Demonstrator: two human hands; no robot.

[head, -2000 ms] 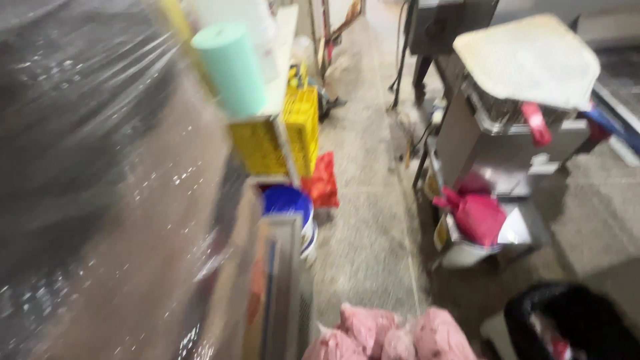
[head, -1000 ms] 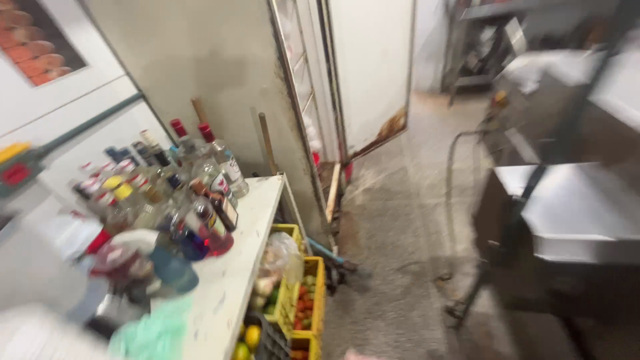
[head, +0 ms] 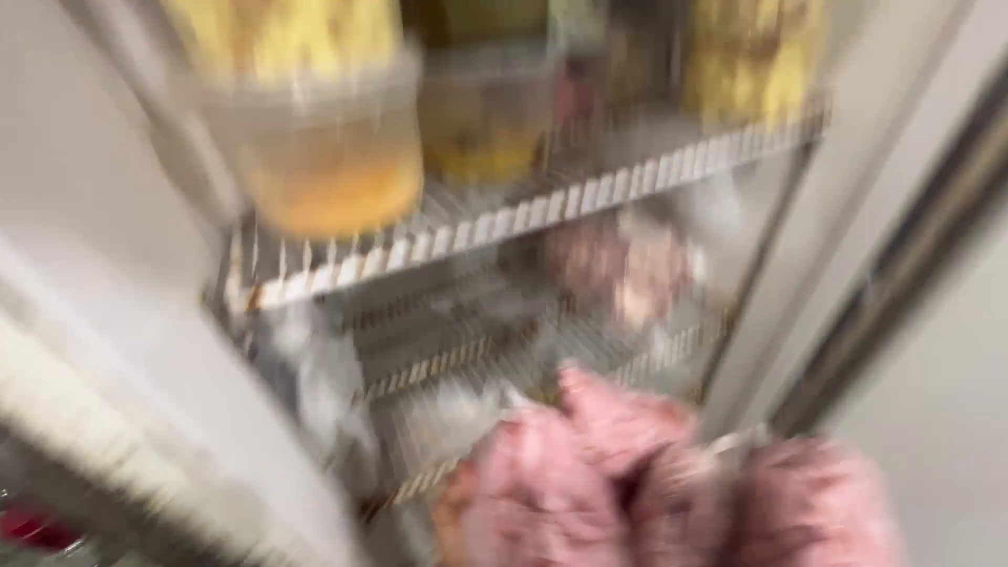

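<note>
Several plastic bags of pink ground meat (head: pixel 543 488) fill the lower right of the head view, in front of the open refrigerator. Neither of my hands shows; whatever supports the bags is out of frame or hidden beneath them. On the upper wire shelf (head: pixel 535 213) stand a clear tub with orange contents (head: pixel 335 181) and a container with yellow contents (head: pixel 480 150) behind it. Lower down, another bag of pinkish meat (head: pixel 630 268) lies at the right, and white plastic bags (head: pixel 315 378) are at the left. Everything is blurred by motion.
The refrigerator's side wall and frame (head: pixel 157 276) run down the left, and its door edge (head: pixel 890 283) stands at the right. Yellow packages (head: pixel 756 63) sit on the upper shelf. Something red (head: pixel 35 528) shows at the bottom left.
The view has moved from the aisle, past the table of bottles, to the inside of the refrigerator. The pink meat bags at the bottom edge two seconds ago now show larger before the shelves.
</note>
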